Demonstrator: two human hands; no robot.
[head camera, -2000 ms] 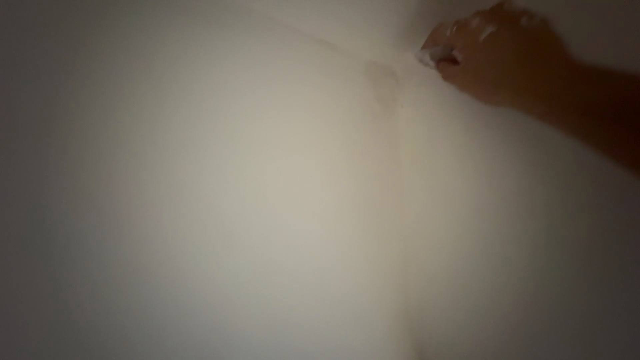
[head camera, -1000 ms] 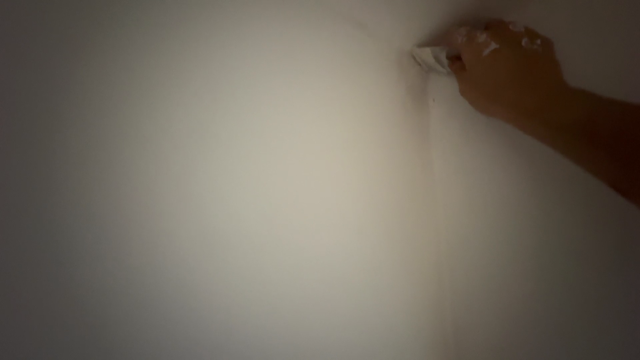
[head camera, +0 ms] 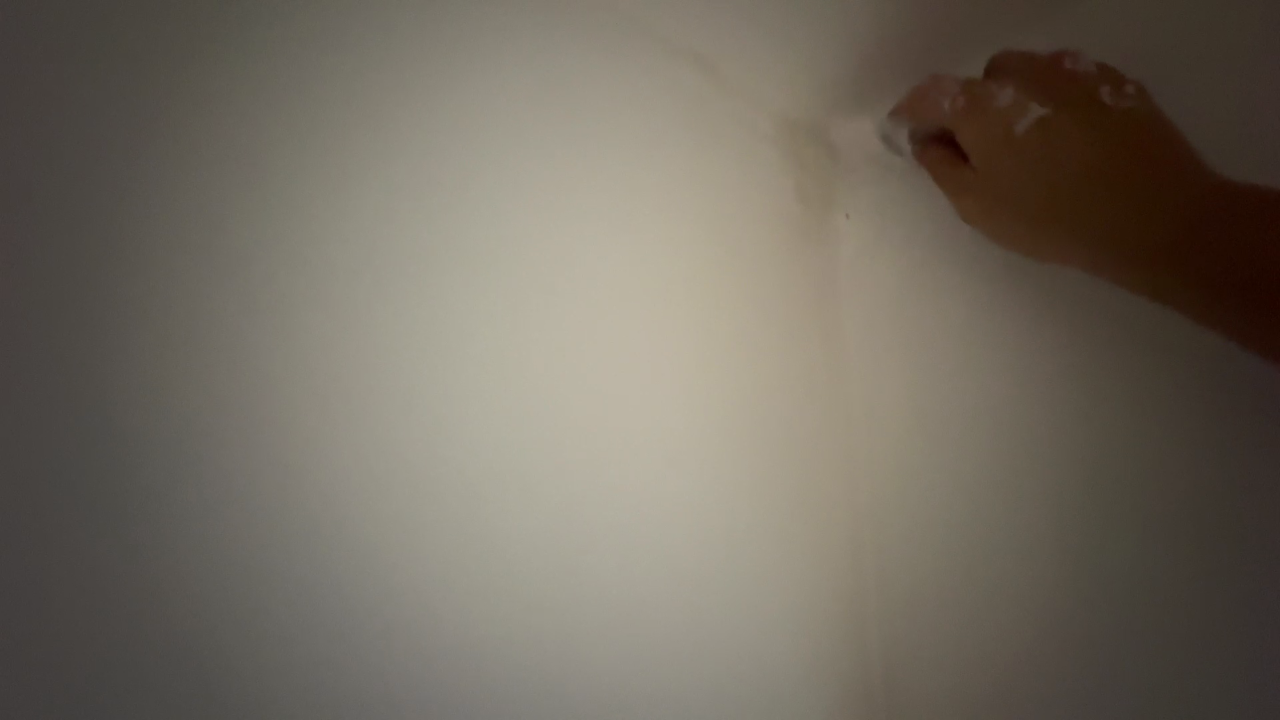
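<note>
My right hand (head camera: 1070, 160) reaches in from the right edge, smeared with white paste on the knuckles and fingers. Its fingers are closed on a small, pale, thin-edged tool (head camera: 897, 136), possibly a putty knife; blur and the fingers hide most of it. The tool is just right of the upper corner where the walls meet the ceiling. A darker, damp-looking patch (head camera: 810, 170) marks the corner beside it. My left hand is out of view.
A pale left wall (head camera: 560, 380) fills most of the view. The right wall (head camera: 1020, 480) meets it along a vertical corner line (head camera: 865, 450). A faint ceiling edge (head camera: 710, 75) slants down to the corner, and a tiny dark speck (head camera: 847, 216) lies just below it.
A second ago the tool's pale blade showed against the corner; now my right hand has drawn off to the right of it, and the darker patch there shows.
</note>
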